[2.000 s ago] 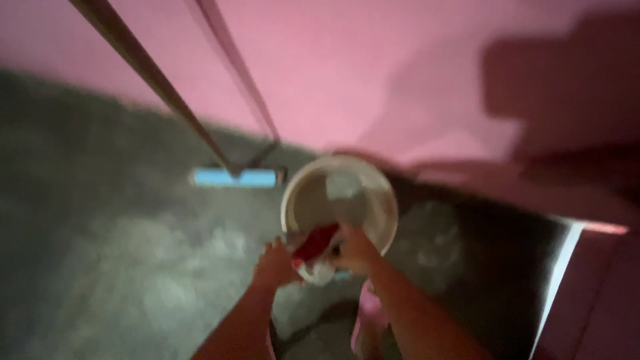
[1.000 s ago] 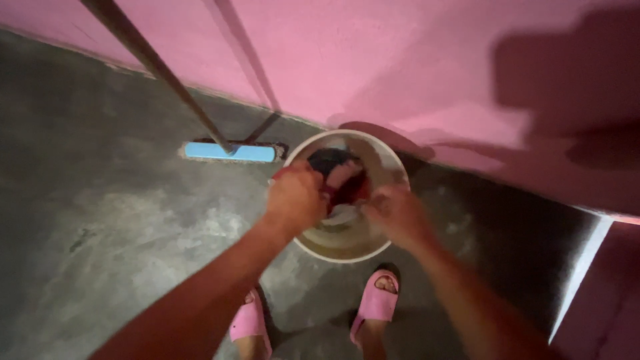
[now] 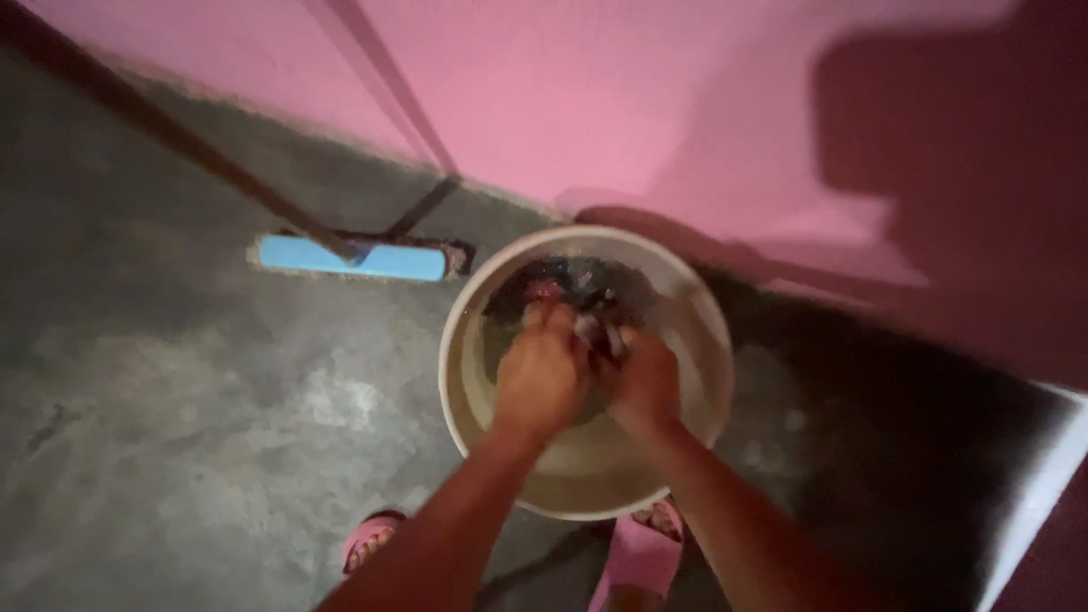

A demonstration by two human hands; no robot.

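Observation:
A round whitish bucket [image 3: 586,504] stands on the floor with murky water in it. Both of my hands are down inside it, side by side. My left hand [image 3: 544,370] presses on a dark and red wet cloth [image 3: 544,291] at the water's surface, its fingertips partly hidden. Beside it, my right hand [image 3: 648,374] touches the same bunched cloth with bent fingers. Blur and the water hide whether either hand grips the cloth.
A floor brush with a blue head [image 3: 353,257] and a long handle stands left of the bucket. Behind both rises a pink wall [image 3: 544,93]. My feet, in pink slippers [image 3: 639,552], are at the bucket's near side on the grey concrete floor [image 3: 212,408].
Two seconds ago my hands held a red and white cloth at the bucket's near rim. They have moved forward and down into the bucket.

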